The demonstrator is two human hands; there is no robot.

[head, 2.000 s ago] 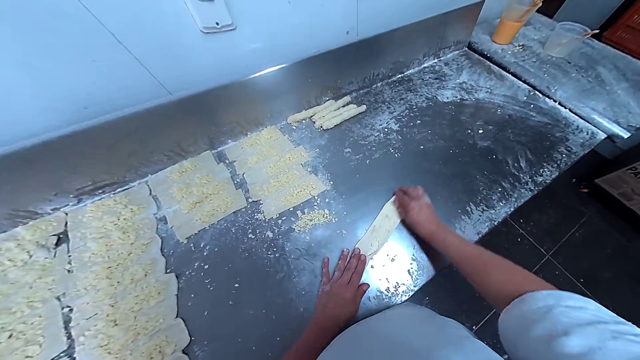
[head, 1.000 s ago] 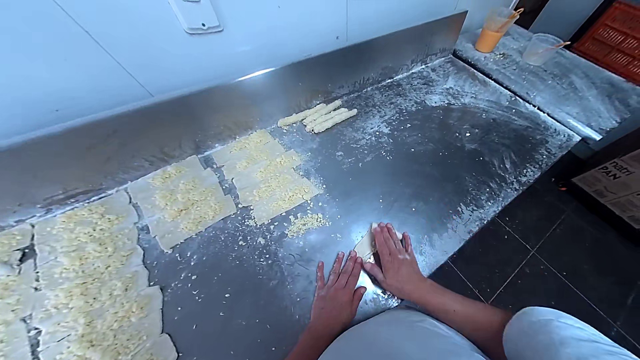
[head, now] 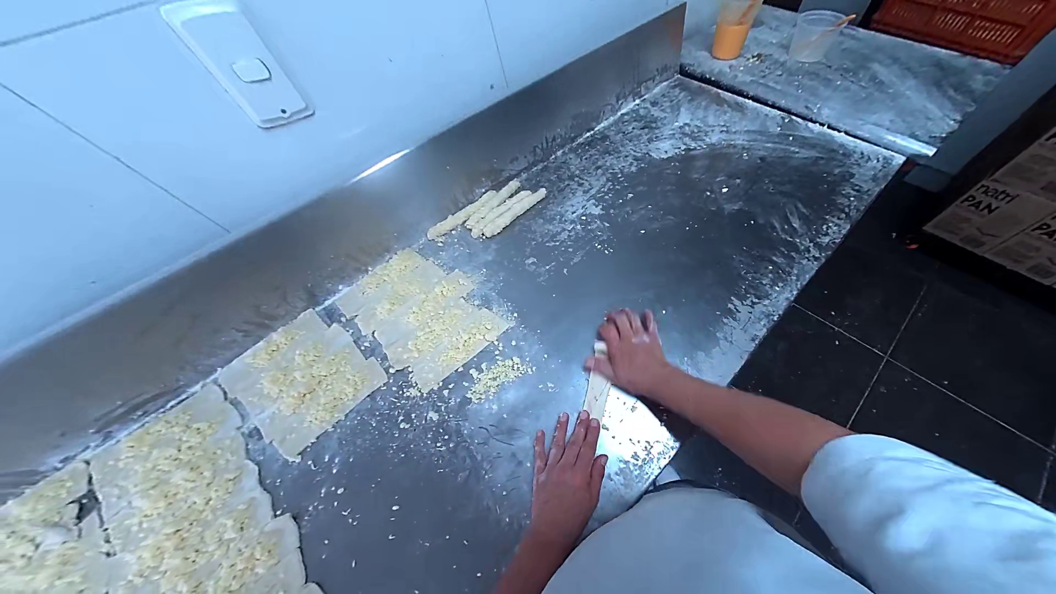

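A narrow strip of dough lies on the floured metal worktop near its front edge. My right hand is curled over the strip's far end. Flat on the near end of the strip rest the fingers of my left hand. Left of my hands is a small pile of yellowish crumbly filling. Sheets of dough topped with this filling lie along the back and left, among them a stepped piece, a squarish piece and a large sheet. Several thin dough sticks lie together by the backsplash.
A metal backsplash runs below the tiled wall with its switch plate. On the side counter stand a cup of orange liquid and a clear plastic cup. Printed boxes are at the right, above the dark floor tiles.
The dough piece was wider two seconds ago and is now a narrow strip. My right hand has moved from beside my left hand to the strip's far end.
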